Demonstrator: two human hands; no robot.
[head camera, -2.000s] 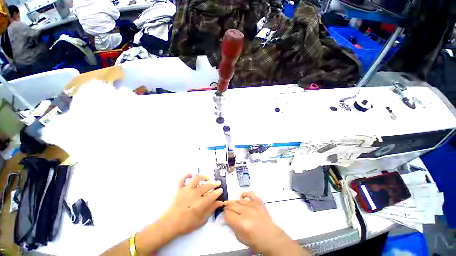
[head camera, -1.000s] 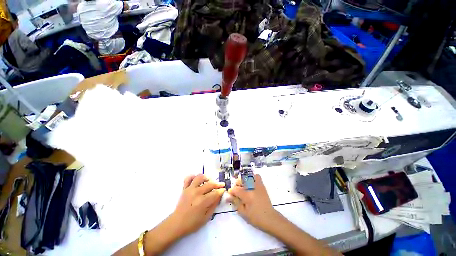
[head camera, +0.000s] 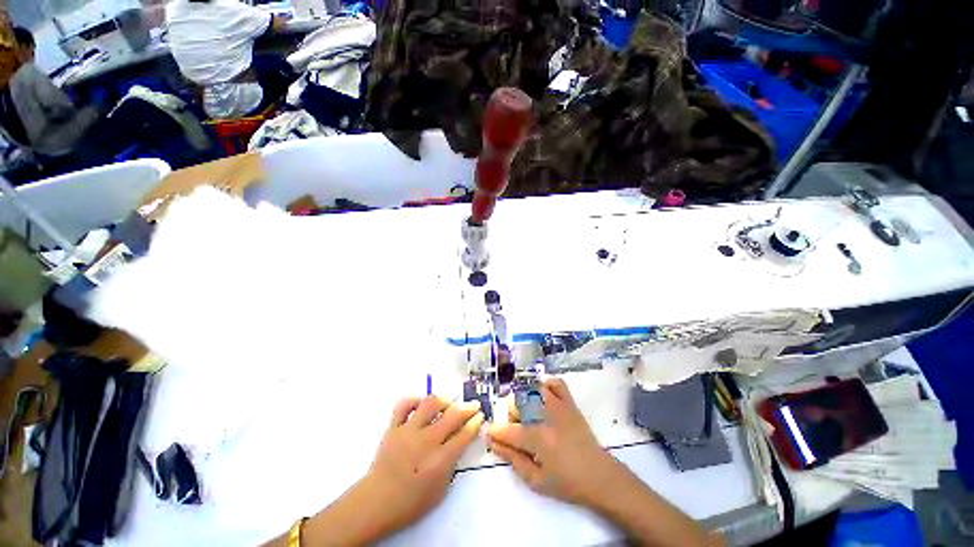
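A small dark fabric piece (head camera: 477, 400) lies under the presser foot (head camera: 505, 371) of the white sewing machine (head camera: 641, 251). My left hand (head camera: 429, 449) lies flat at its left, fingertips on its near end. My right hand (head camera: 550, 443) is at its right, thumb and fingers close to the needle area. The fingertips of both hands almost meet just in front of the foot. Whether any fingers pinch the piece is too small to tell. A red-handled screwdriver (head camera: 502, 150) stands upright above the machine head.
Dark strips (head camera: 91, 449) and small dark pieces (head camera: 176, 473) lie at left, below a bright white heap (head camera: 208, 283). Grey pieces (head camera: 684, 417), a red-edged phone (head camera: 822, 422) and paper slips (head camera: 902, 438) lie at right. Camouflage cloth (head camera: 641, 107) is piled behind; people sit at back left.
The dark piece has moved away from me under the foot, and less of it shows. Both hands moved forward with it from the earliest frame, then stayed close to the foot.
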